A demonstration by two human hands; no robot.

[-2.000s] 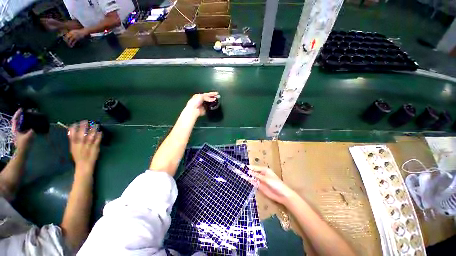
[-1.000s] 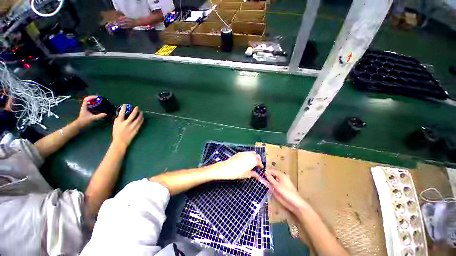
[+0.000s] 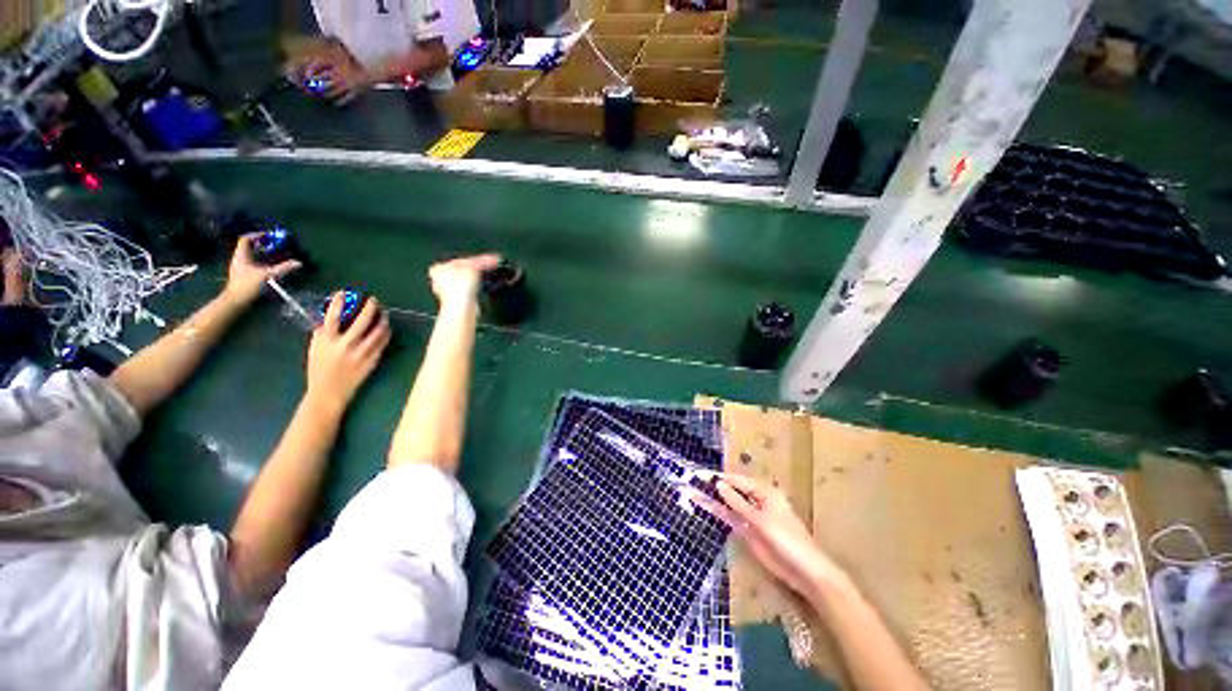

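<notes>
My left hand (image 3: 464,278) is stretched over the belt, its fingertips at the top rim of a black cylindrical unit (image 3: 505,294) that stands upright. Whether the fingers grip the unit or hold a small pad cannot be made out. My right hand (image 3: 759,518) holds the right edge of a dark sheet with a white grid (image 3: 615,506) between thumb and fingers. The sheet is shiny and lies slantwise over a stack of similar sheets (image 3: 595,648). Another black unit (image 3: 769,334) stands on the belt left of the post.
A white post (image 3: 908,216) rises at the belt's near side. Brown cardboard (image 3: 892,513) and a strip of round parts (image 3: 1101,581) lie right. At left a neighbour's hands (image 3: 347,354) hold glowing black units. White cables (image 3: 88,270) lie far left. More units (image 3: 1020,374) stand right of the post.
My left hand has moved from the sheet's right edge up and left to a unit on the belt. The units on the belt have shifted right. My right hand still holds the sheet.
</notes>
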